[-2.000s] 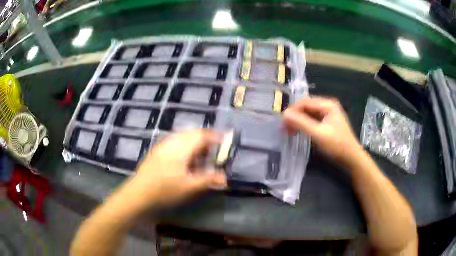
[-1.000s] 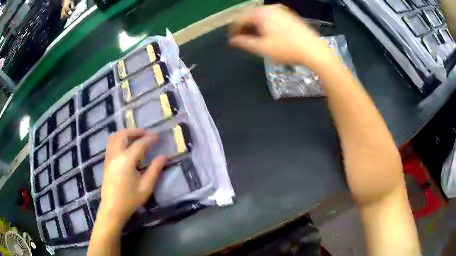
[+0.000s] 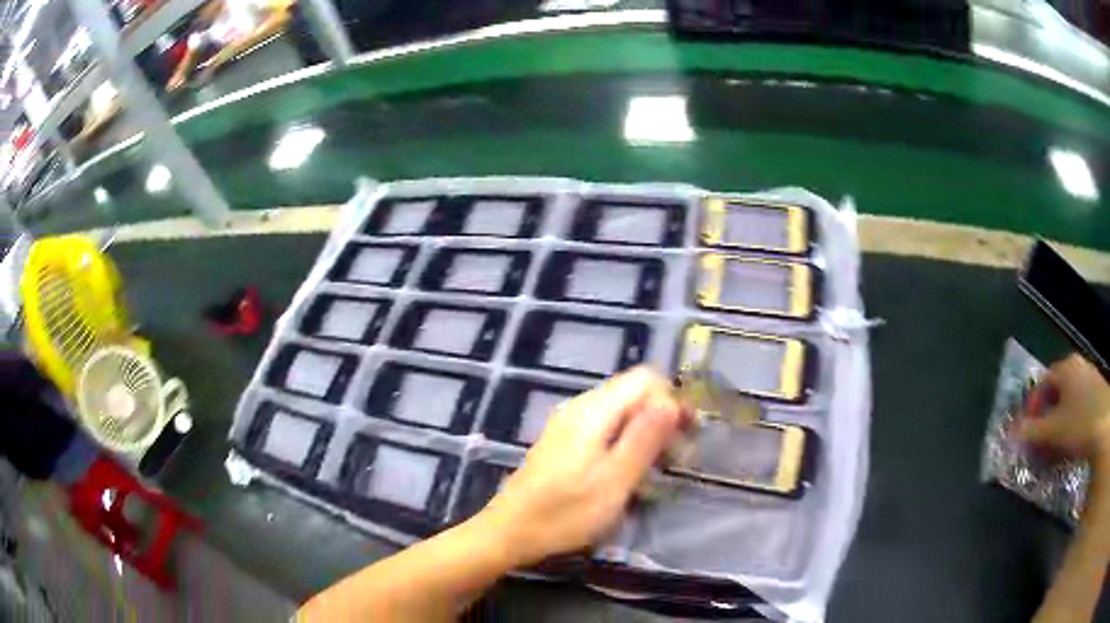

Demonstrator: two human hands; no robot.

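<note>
The blister tray (image 3: 852,487) lies in front of me, with black phone frames (image 3: 444,331) in most pockets. Several phone frames with gold ends (image 3: 797,365) sit face-up in the right column. The bottom right pocket is empty. My left hand (image 3: 590,462) is over the tray, its fingers closed on a blurred, gold-edged phone frame (image 3: 718,399) tilted above the right column. My right hand (image 3: 1065,414) is at the right edge, its fingertips at the clear parts bag (image 3: 1029,469). Whether it pinches a part is too blurred to tell.
A dark slab (image 3: 1065,292) lies behind the bag. A yellow fan (image 3: 73,304) and a white fan (image 3: 122,396) stand at the left, near a red stool (image 3: 128,517). A small red item (image 3: 237,313) lies left of the tray. The green conveyor (image 3: 487,134) runs behind.
My right hand has moved to the parts bag. My left hand has lifted the frame out of the bottom right pocket. The view has turned, so the tray appears more central.
</note>
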